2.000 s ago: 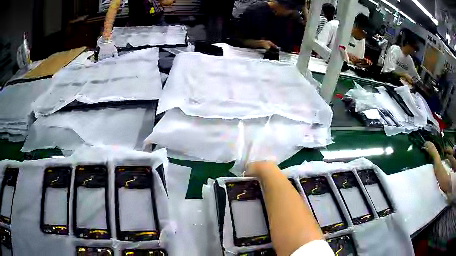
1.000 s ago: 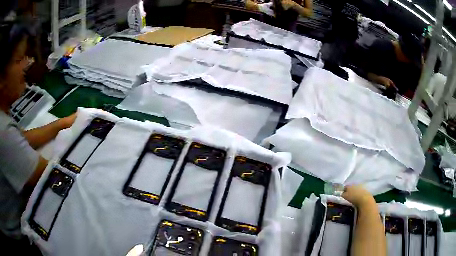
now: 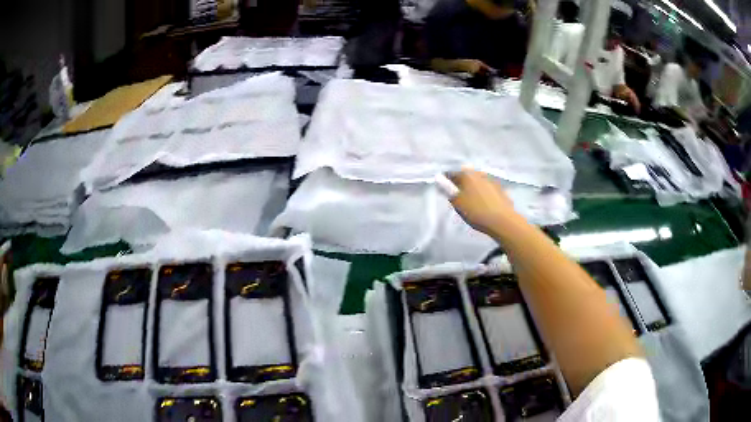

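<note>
My right hand [image 3: 478,198] reaches in from the lower right over the right tray. Its fingers, with a white fingertip, are at the front edge of the white sheet over the right covered stack [image 3: 420,132]; whether they grip it I cannot tell. Black phone frames with yellow-orange marks lie in rows on white liner in the left tray [image 3: 70,330] and the right tray. Two are a frame in the left tray [image 3: 259,375] and a frame in the right tray [image 3: 440,381]. My forearm hides part of the right tray. My left hand is not in view.
Another covered stack [image 3: 206,124] stands behind the left tray, with layered white sheets [image 3: 41,177] and brown cardboard [image 3: 119,103] at far left. A pale post [image 3: 576,103] and bunched white material [image 3: 659,165] are at right. People sit at the back.
The view swung left, then back right. My right hand has moved from the right tray's back edge up and away, to the covered stack's sheet. A frame formerly behind my forearm now shows.
</note>
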